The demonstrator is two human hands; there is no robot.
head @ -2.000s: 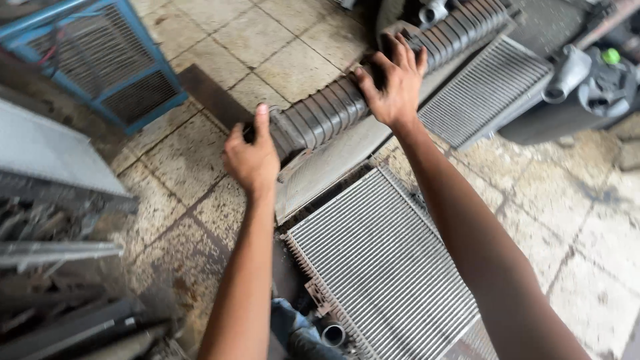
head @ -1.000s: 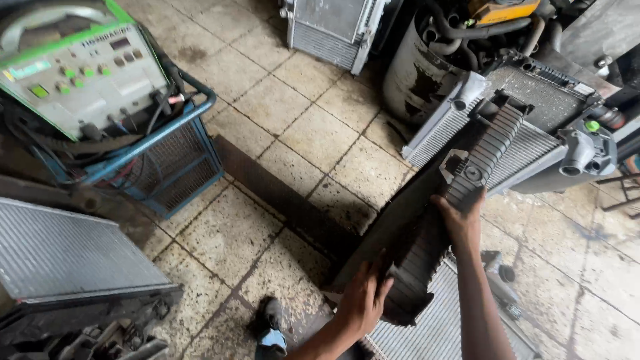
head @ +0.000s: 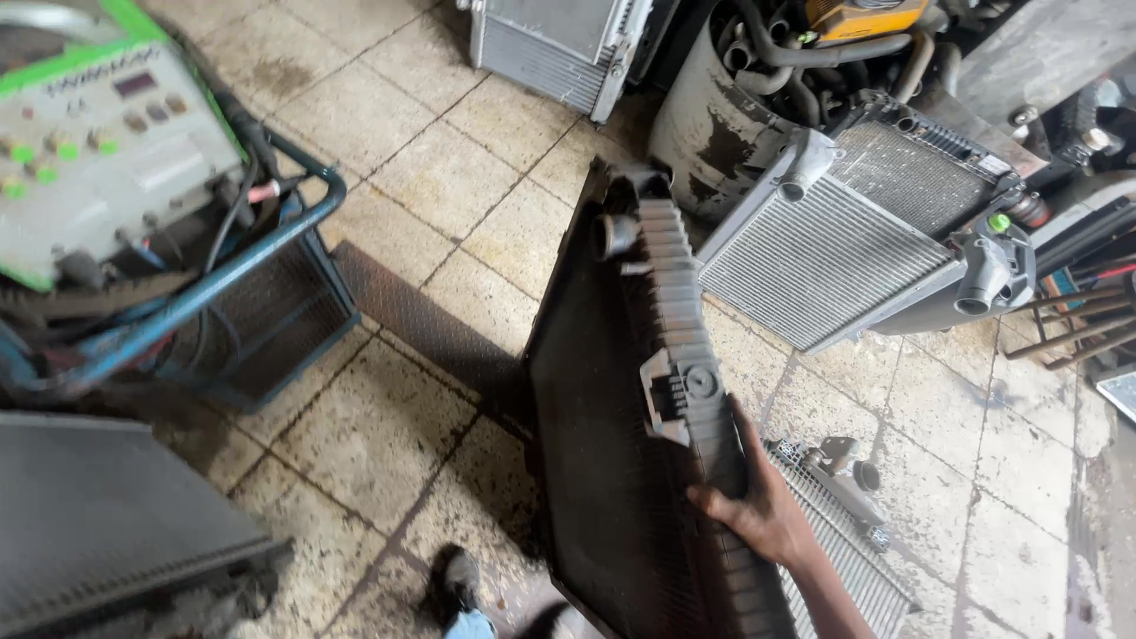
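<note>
A large dark radiator [head: 603, 444] with a ribbed plastic end tank [head: 670, 284] stands on its edge in the middle of the view. My right hand [head: 759, 506] grips the tank's side, the thumb across the ribs and the fingers behind its far edge. A round pipe stub [head: 614, 236] sticks out near the tank's far end, and a bracket [head: 661, 395] sits just beyond my hand. My left hand is not in view. To the right of the radiator, partly hidden by it and my forearm, a silver finned core [head: 834, 550] lies on the floor.
A green and grey welding machine [head: 115, 151] sits on a blue cart [head: 266, 266] at left. A grey panel-like unit [head: 106, 524] lies below it. Silver heat exchangers [head: 816, 257] lean by a drum [head: 710, 124] of hoses. Another radiator [head: 555, 53] stands at the top. My shoe [head: 457, 577] is near the bottom.
The dark radiator has turned from lying across the view to pointing away from me. My left hand, on the tank in both earlier frames, has left the view. The view has shifted.
</note>
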